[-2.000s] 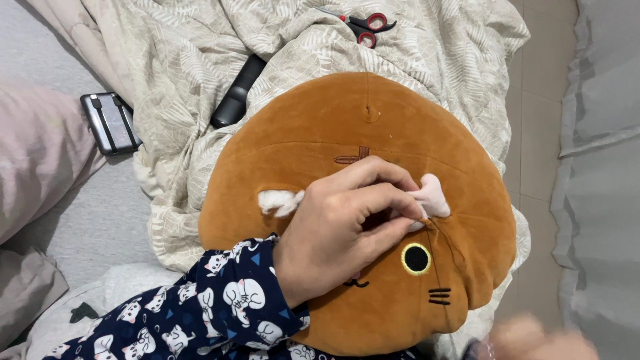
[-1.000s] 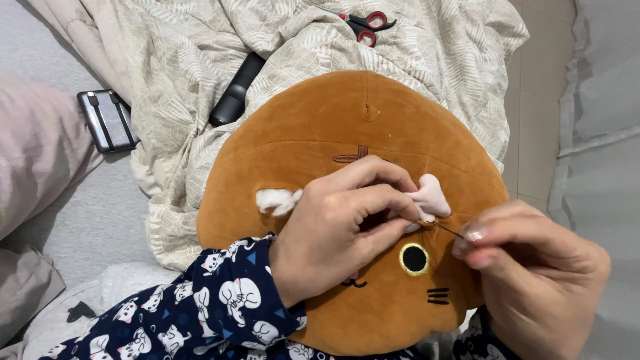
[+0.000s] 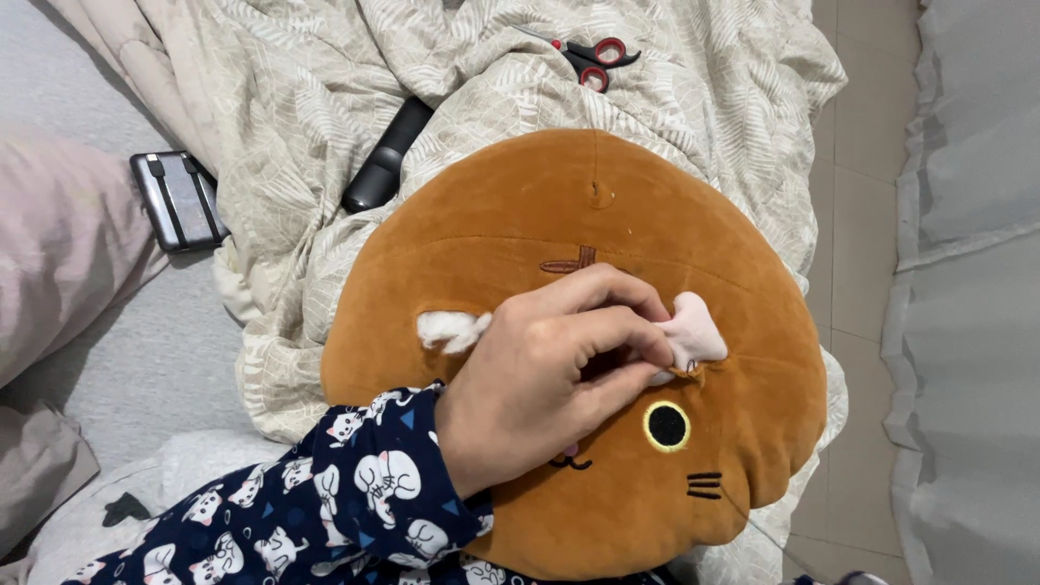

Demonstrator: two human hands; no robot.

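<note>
A brown plush cushion (image 3: 504,195) with an embroidered cat face lies face up. My left hand (image 3: 561,366) rests across it, thumb and fingers pinching a small pink fabric piece (image 3: 695,329) at a gathered seam above the yellow-ringed eye (image 3: 666,426). White stuffing (image 3: 448,330) shows through an opening left of my hand. A dark thread (image 3: 735,496) runs from near the seam down toward the lower right. My right hand is out of view; only a bit of dark patterned cloth shows at the bottom edge. No needle can be made out.
Red-and-black scissors (image 3: 597,61) lie on the rumpled patterned blanket (image 3: 520,97) beyond the cushion. A black elongated device (image 3: 388,158) lies beside it. A power bank (image 3: 180,201) with short cables sits at the left by a pink pillow (image 3: 65,252). Tiled floor and a grey curtain are at the right.
One second ago my right hand held what looks like a needle by the seam; it has moved out of view. My left hand keeps its pinch in the same place.
</note>
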